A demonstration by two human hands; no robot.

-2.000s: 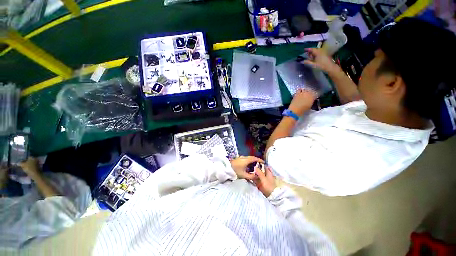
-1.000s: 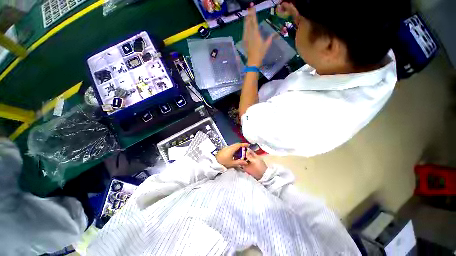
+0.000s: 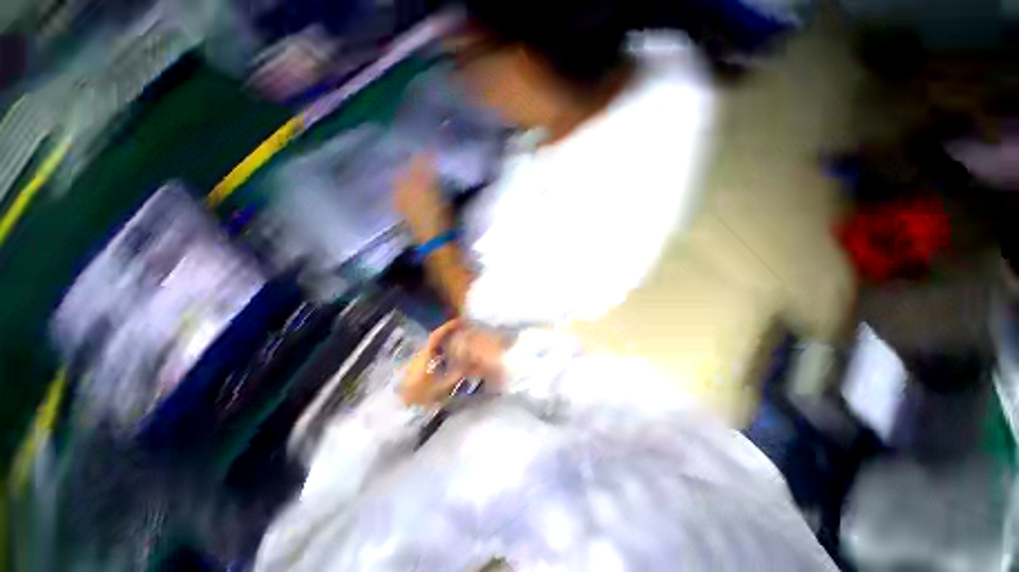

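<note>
The frame is strongly blurred. My left hand (image 3: 427,374) and my right hand (image 3: 481,353) are close together in front of my smock, near the middle of the view. A small dark thing (image 3: 464,387) with a bright glint shows at the fingers. It looks like a smartwatch unit, but its shape is smeared. My left hand seems closed around it. The right hand's fingertips are hidden in the blur, so its hold is unclear.
A blue-rimmed parts box (image 3: 212,363) with white cells stands on the green bench at left. A person in a white smock (image 3: 603,190) is at the bench just ahead. A red stool (image 3: 894,237) is on the floor at right, with dark boxes below it.
The view has swung to the right, so the bench and the person have shifted left in the picture. My hands stay together. The person's raised hand has come down.
</note>
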